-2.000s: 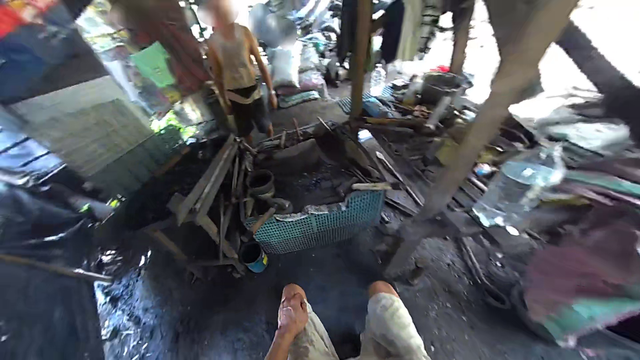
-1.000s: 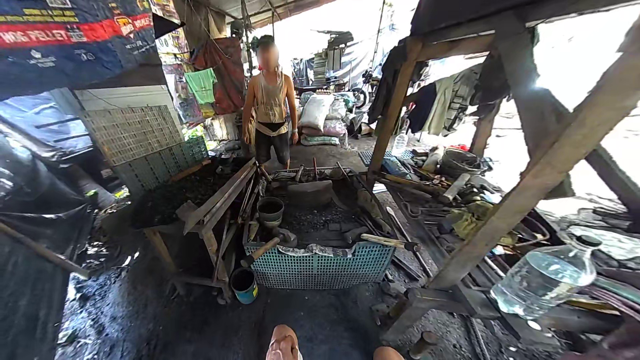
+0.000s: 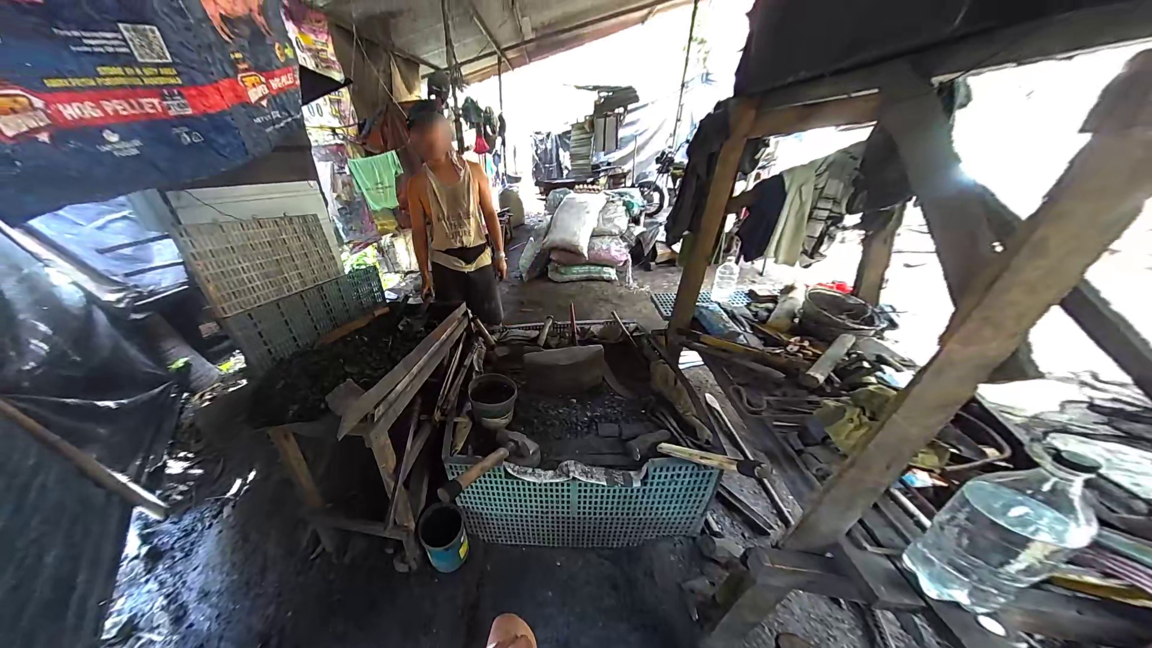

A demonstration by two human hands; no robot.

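At the bottom edge shows a small rounded patch of bare skin [image 3: 511, 632]; whether it is my knee or part of my left hand cannot be told. My right hand is out of view. Beyond it stands a forge hearth walled with a green plastic lattice [image 3: 585, 504]. On its near rim lie a wooden-handled hammer [image 3: 477, 472], head inward, and a second tool with a pale wooden handle [image 3: 697, 455]. A bucket [image 3: 492, 400] stands in the left part of the hearth, beside dark coals [image 3: 576, 418]. A blue can [image 3: 443, 537] is on the ground at the front left corner.
A person [image 3: 454, 216] stands behind the hearth. Charcoal [image 3: 333, 364] fills a wooden stand on the left. A slanting wooden post [image 3: 954, 351] and a large water bottle [image 3: 1003, 531] are at the right, near scattered metal bars. Filled sacks [image 3: 585, 229] lie farther back.
The view has tilted up, so my legs have mostly left it. The left hand seen on a knee two seconds ago no longer shows clearly. Both hammers keep their places on the rim since one second ago.
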